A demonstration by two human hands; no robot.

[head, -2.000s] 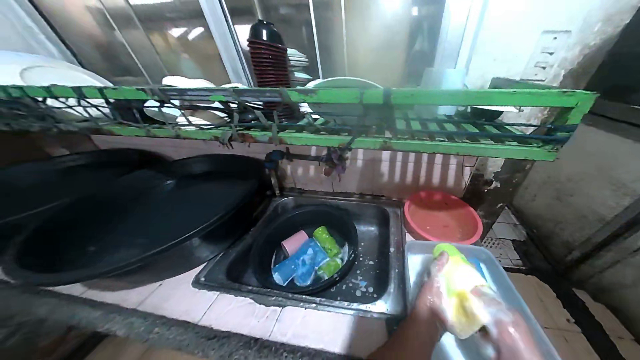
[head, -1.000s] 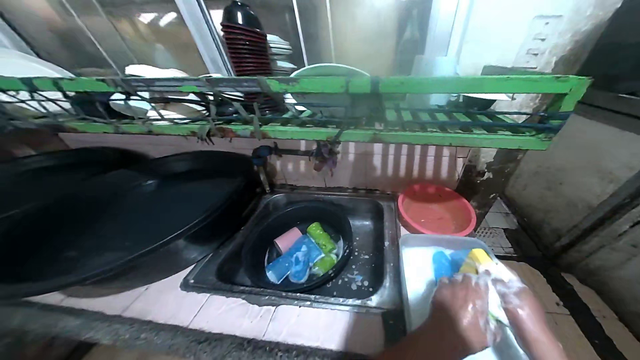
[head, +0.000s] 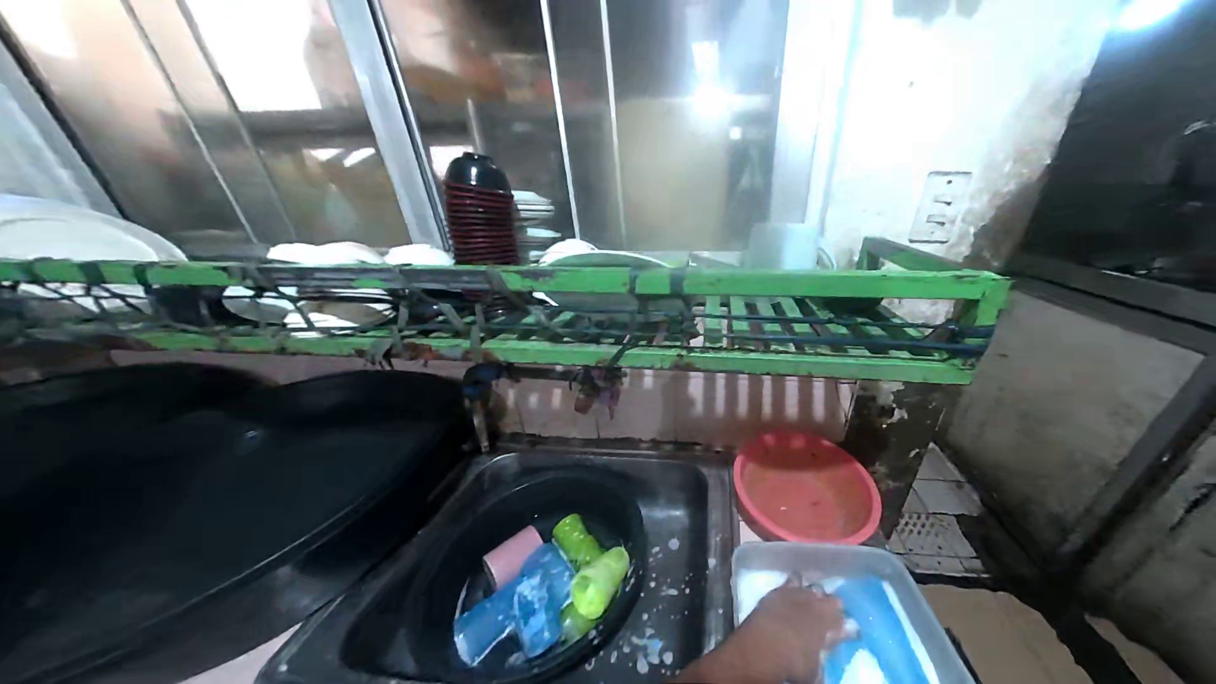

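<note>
My left hand point(head: 793, 627) reaches from the bottom edge into a translucent plastic container point(head: 912, 579) of suds. Its fingers are partly hidden, and what they hold cannot be made out. Beside them in the container is something blue point(head: 879, 617) with foam on it. My right hand is out of view. In the steel sink point(head: 689, 513) stands a round black basin point(head: 437, 579). Inside lie a pink cup point(head: 513, 556), soapy blue cups point(head: 541, 598), a green cup point(head: 575, 541) and a lighter green cup point(head: 600, 581).
A red plastic basin point(head: 807, 489) stands behind the container. Large black tubs point(head: 228, 494) fill the left side. Above the sink runs a green dish rack point(head: 760, 283) with plates and a stack of dark red bowls point(head: 482, 223). A faucet point(head: 480, 408) is at the sink's back left.
The lighter green cup now lies on top in the black basin, where it was not seen before. My right hand has left the view. The view has tilted up.
</note>
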